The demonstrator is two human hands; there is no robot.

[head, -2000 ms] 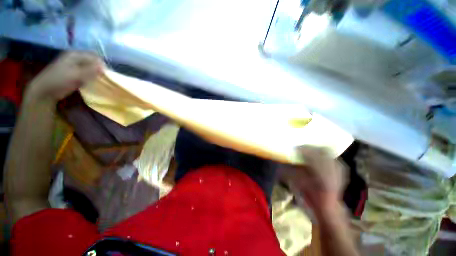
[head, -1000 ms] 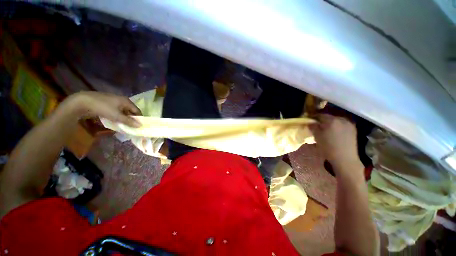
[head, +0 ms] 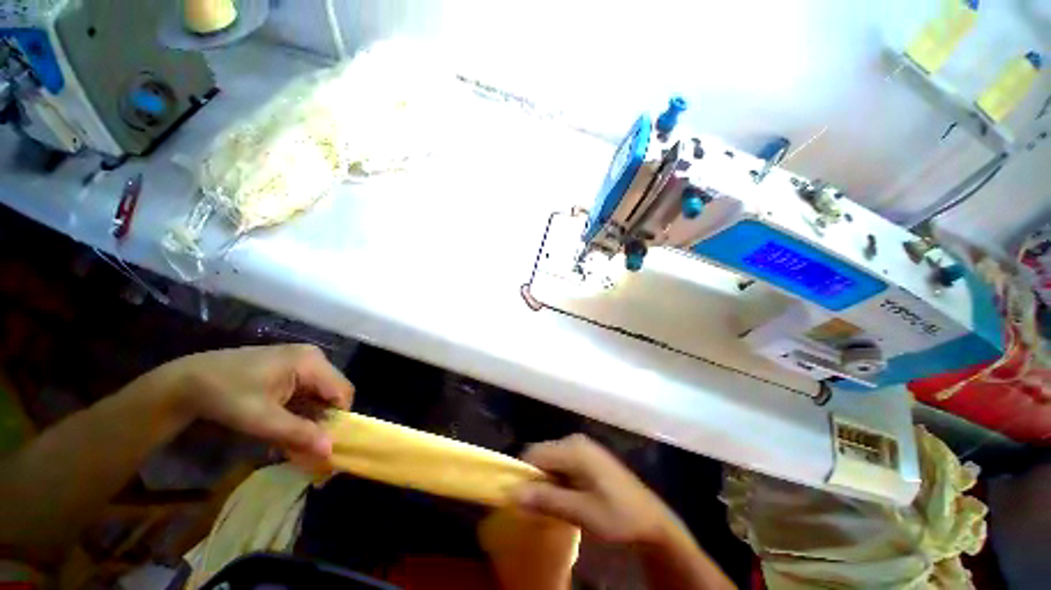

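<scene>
A yellow fabric strip [head: 426, 461] is stretched between my two hands in front of the table's edge, above my lap. My left hand [head: 271, 398] pinches its left end between thumb and fingers, and paler cloth hangs below it. My right hand [head: 588, 490] grips the strip further right, and more of the cloth hangs down beneath that hand. The white and blue sewing machine [head: 795, 271] stands on the table at the right, with its blue screen lit. No fabric shows under its needle area.
The white table [head: 380, 271] carries a cream tangled bundle [head: 282, 156], red snips [head: 127, 207] and part of another machine [head: 115, 75] at the left. A compartment tray [head: 864, 449] is set in its right end. Bunched pale ruffles [head: 853, 530] hang beside it. Yellow thread cones [head: 945, 40] stand behind.
The view has lifted from lap and floor to the tabletop and machine. My hands are closer together, with a shorter length of strip between them than one second ago.
</scene>
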